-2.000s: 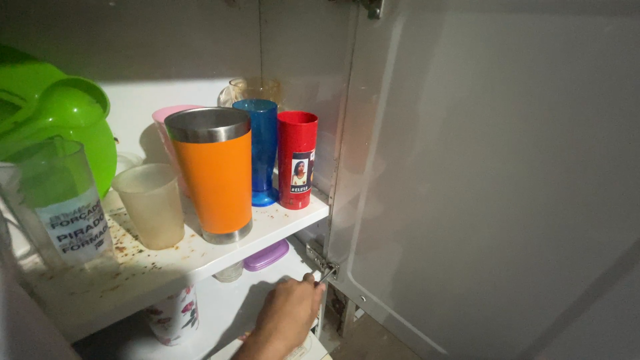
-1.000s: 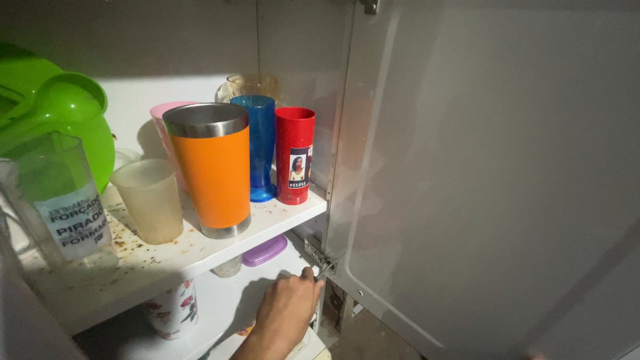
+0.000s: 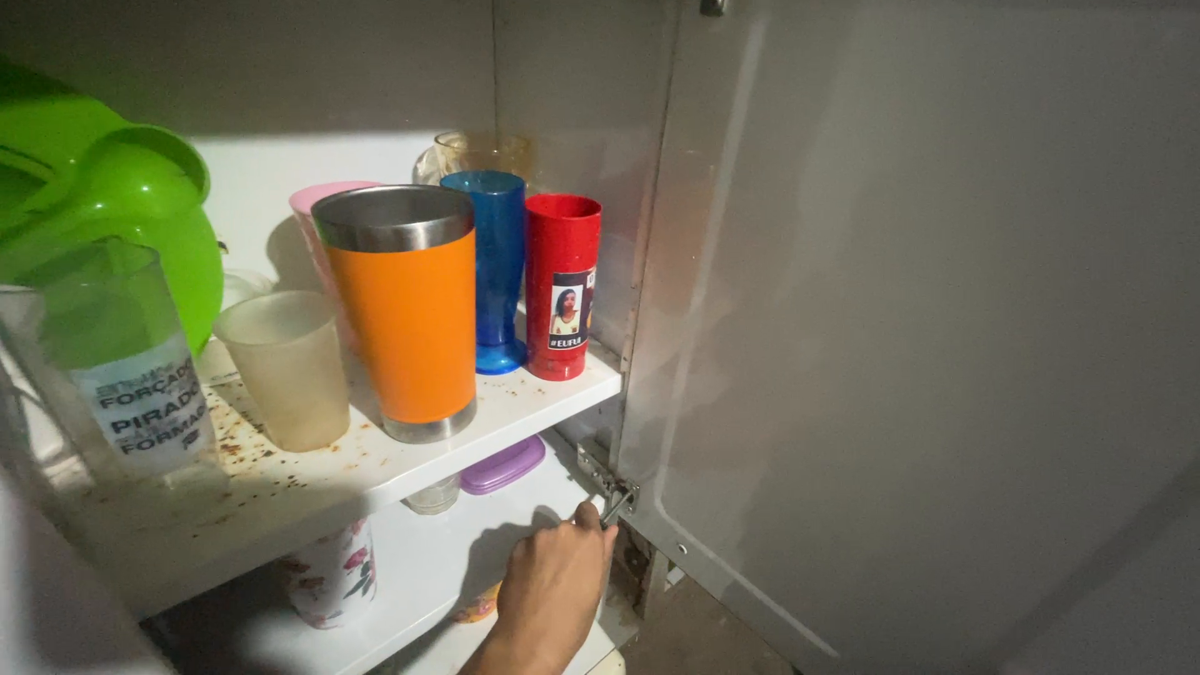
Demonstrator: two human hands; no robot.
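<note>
My left hand [image 3: 553, 581] reaches up from the bottom edge, its fingers closed around a thin metal tool [image 3: 616, 508], possibly a screwdriver; its grip end is hidden in my fingers. The tool's far end meets a metal cabinet hinge [image 3: 621, 492] at the lower inner edge of the open white cabinet door [image 3: 891, 328]. The hinge looks worn and dirty. My hand is in front of the lower shelf [image 3: 441, 562], just below the right end of the upper shelf [image 3: 544, 398]. My right hand is out of view.
On the upper shelf stand an orange tumbler [image 3: 403, 328], a blue cup [image 3: 499, 272], a red cup [image 3: 561, 281], a frosted cup [image 3: 286, 375], a clear printed cup [image 3: 141, 375] and green plasticware [image 3: 159, 234]. Below are a purple lid [image 3: 504, 466] and a floral cup [image 3: 333, 577].
</note>
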